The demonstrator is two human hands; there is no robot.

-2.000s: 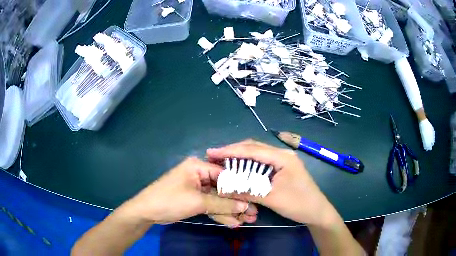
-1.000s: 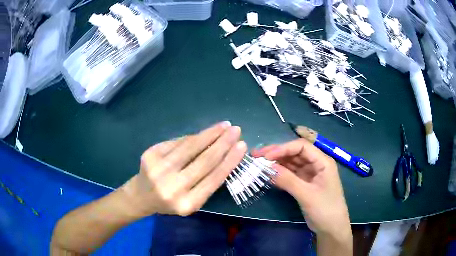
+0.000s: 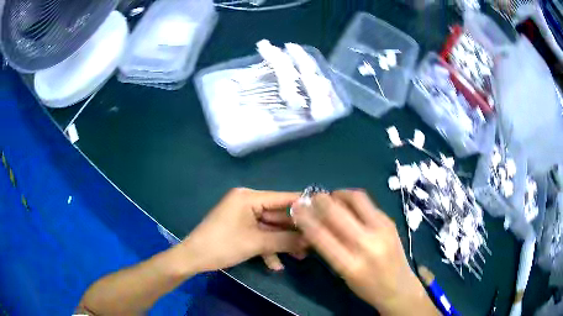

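Note:
My left hand (image 3: 241,228) and my right hand (image 3: 355,247) meet over the near edge of the bench, fingers curled together. Between their fingertips a small dark and silvery end of the bundle of tagged pins (image 3: 313,191) shows; the rest of it is hidden by the fingers. The view is slightly blurred. A clear plastic box of aligned pins (image 3: 228,139) stands beyond my hands, its rods parallel and white tags at the right end. A tangled heap of tagged pins (image 3: 441,207) lies to the right of my right hand.
A blue pen-like tool (image 3: 439,297) is cut off at the bottom right, beside a white wrapped bundle (image 3: 523,274). An open clear bin (image 3: 352,74) holds a few tagged pins. More bins and a red-edged one (image 3: 454,71) stand right. Stacked lids (image 3: 166,43) and a white oval lid (image 3: 83,62) lie left.
The view has swung left, so the bench things sit further right. My hands have come together around the bundle, which was fanned and visible a second ago. The pliers are barely in view.

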